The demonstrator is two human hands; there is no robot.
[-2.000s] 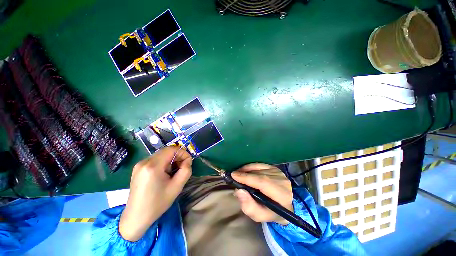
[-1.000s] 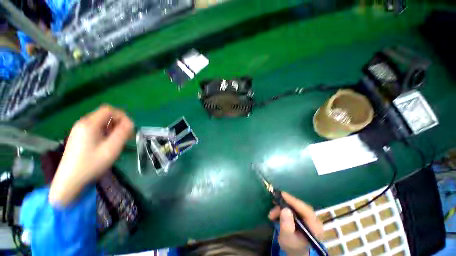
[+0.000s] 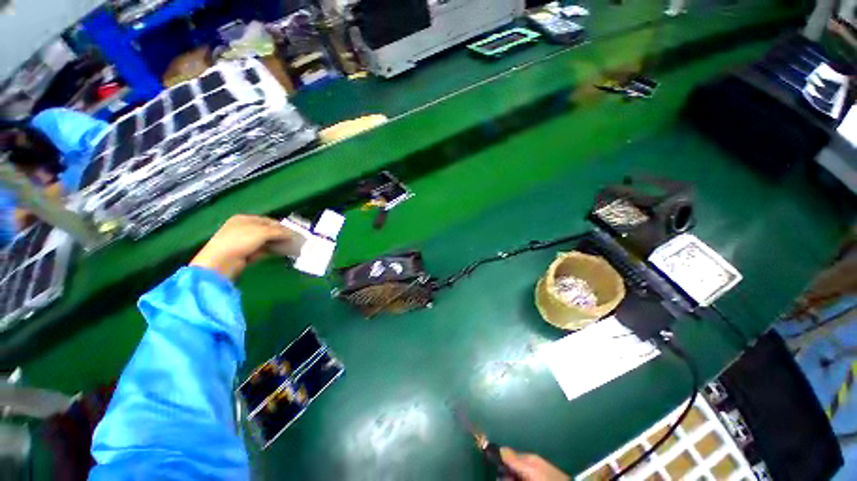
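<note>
My left hand (image 3: 246, 242) reaches to the far side of the bench, its fingers on the edge of a group of white-backed display modules (image 3: 314, 246). My right hand (image 3: 532, 466) is at the bottom edge, partly cut off, around the black soldering iron (image 3: 487, 449), whose tip points up and left over the mat. A group of glossy black display modules (image 3: 299, 368) with orange flex tabs lies near my left sleeve. Another small dark module group (image 3: 387, 191) lies beyond the fan.
A black fan (image 3: 383, 284) stands mid-bench, its cable running right. A tan tub (image 3: 581, 291) stands beside white paper (image 3: 601, 357) and a black unit (image 3: 641, 214). A slotted tray (image 3: 678, 449) is lower right. Stacked trays (image 3: 188, 141) and a person's blue sleeve (image 3: 70, 136) are far left.
The view has tilted up towards the far side. My left hand has moved from the near work to the white-backed modules. The iron has moved away from the near modules.
</note>
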